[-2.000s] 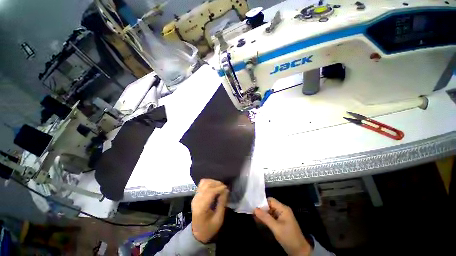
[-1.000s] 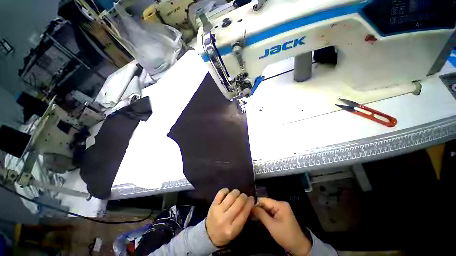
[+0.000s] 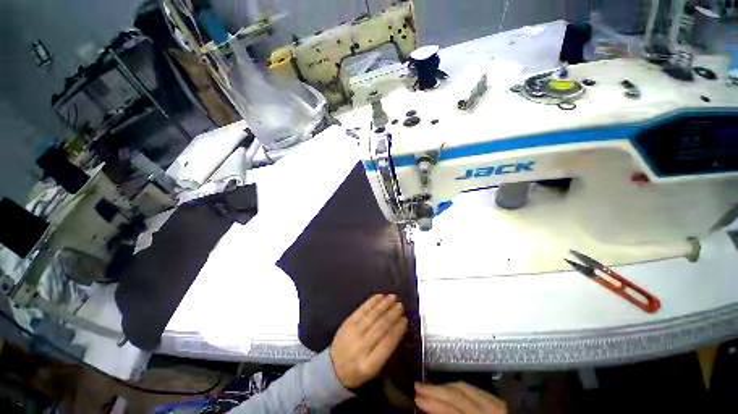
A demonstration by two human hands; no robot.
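A dark brown-black garment panel point(image 3: 340, 259) lies on the white table with its top end under the needle area point(image 3: 413, 222) of the white JACK sewing machine point(image 3: 566, 162). A thin pale line runs along its right edge. My left hand point(image 3: 371, 340) lies flat on the panel near the table's front edge, fingers together. My right hand point(image 3: 460, 399) is at the bottom edge, partly cut off, fingertips at the panel's right edge below the table front; whether they pinch the cloth is not clear.
Red-handled thread snips point(image 3: 619, 283) lie right of the needle. Another dark cut piece point(image 3: 182, 251) lies at the left of the table. A clear plastic bag point(image 3: 279, 113) and an older cream-yellow machine point(image 3: 356, 52) stand behind. A pale machine point(image 3: 73, 214) is at far left.
My left hand has moved from the panel's lower edge up onto the cloth and flattened. My right hand has moved lower, apart from the left. The view has shifted, showing more behind the machine.
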